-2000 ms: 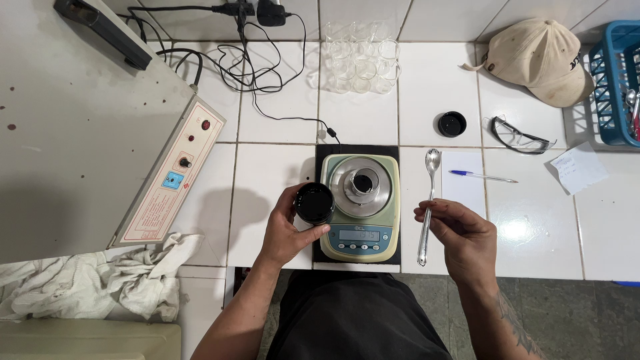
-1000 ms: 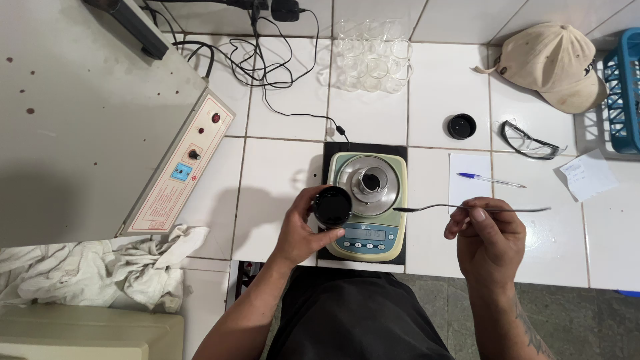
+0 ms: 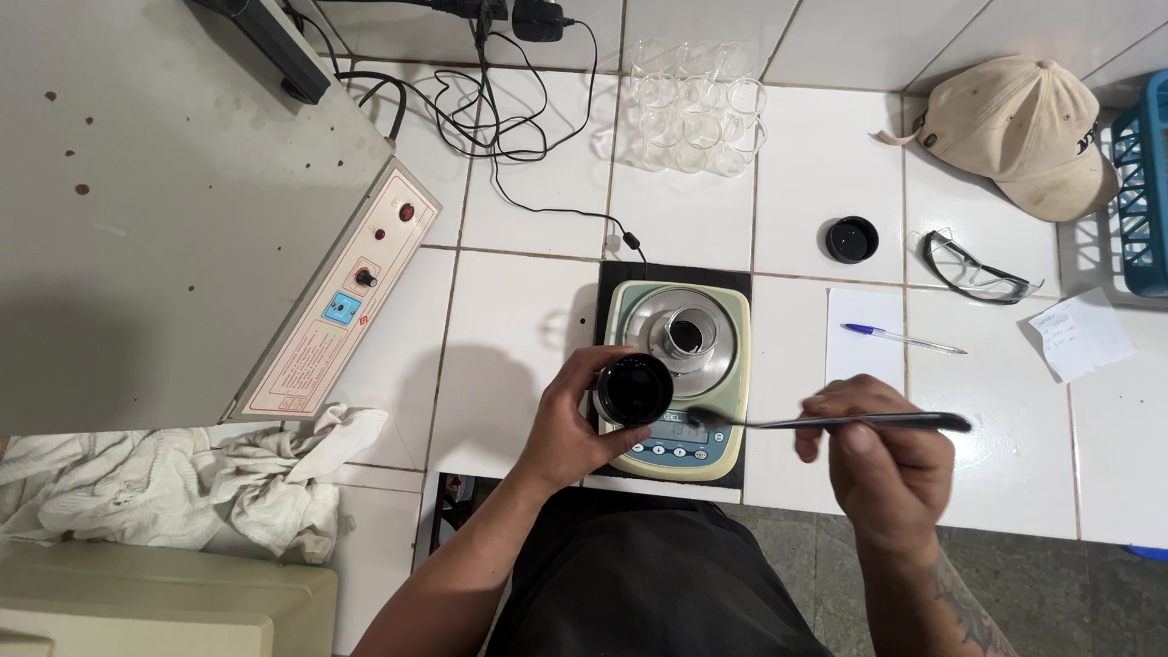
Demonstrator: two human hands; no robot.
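My left hand (image 3: pixel 579 424) grips a black jar (image 3: pixel 637 390) with its dark open mouth facing up, over the left edge of a digital scale (image 3: pixel 741 392). On the scale's round metal pan (image 3: pixel 721 370) stands a small clear glass beaker (image 3: pixel 701 321) with dark contents. My right hand (image 3: pixel 876 438) holds a metal spoon (image 3: pixel 776 422) level by its handle. The spoon's dark-looking bowl hangs above the scale's display, just right of the jar. A black lid (image 3: pixel 851 240) rests on the tiled counter beyond my right hand.
Several clear glass beakers (image 3: pixel 698 114) stand at the back near tangled black cables (image 3: pixel 497 128). At right are a pen (image 3: pixel 903 339), paper (image 3: pixel 841 365), safety glasses (image 3: pixel 976 274), a note (image 3: pixel 1086 333), a cap (image 3: pixel 1013 128) and a blue basket (image 3: pixel 1145 182). A grey appliance (image 3: pixel 182 228) and white cloths (image 3: pixel 182 474) occupy the left.
The spoon has turned from upright in view to level, and its bowl has come closer to the jar since a second ago. My left hand keeps its hold on the jar.
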